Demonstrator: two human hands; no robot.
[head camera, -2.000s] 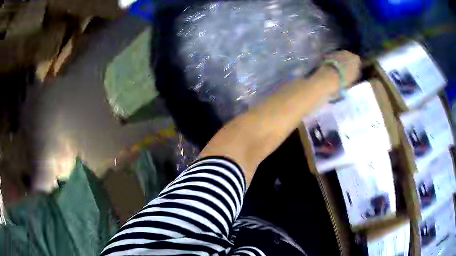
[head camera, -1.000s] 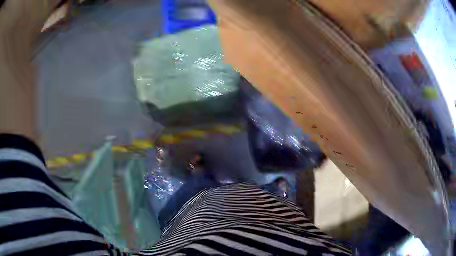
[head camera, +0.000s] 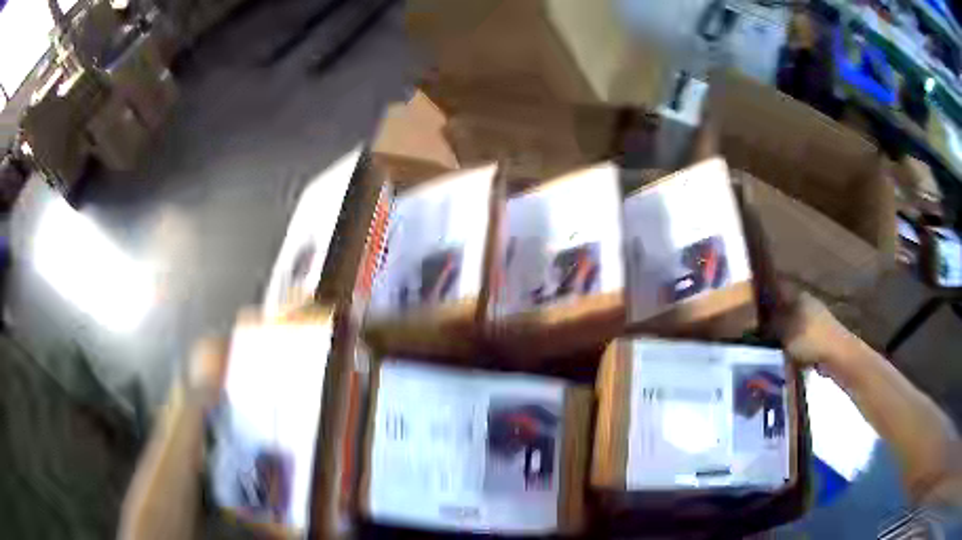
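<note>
Several retail boxes (head camera: 464, 448) with white printed faces and brown cardboard sides stand close together in two rows in front of me. Their faces show a black-and-orange device. My left hand (head camera: 206, 374), blurred, is against the left side of the group. My right hand (head camera: 812, 329) is against its right side. The boxes are held between both hands, and my fingertips are partly hidden. A large open brown carton (head camera: 818, 158) is just beyond the boxes. What lies under the boxes is hidden.
Grey floor (head camera: 237, 127) is at the left, with brown cartons (head camera: 111, 127) at the far upper left. A shelf with a blue bin (head camera: 865, 69) is at the upper right. Dark green material (head camera: 53, 443) is at the lower left.
The view has swung from the floor, green sack and a brown cardboard surface to the boxes and open carton. Both hands now show at the sides of the boxes.
</note>
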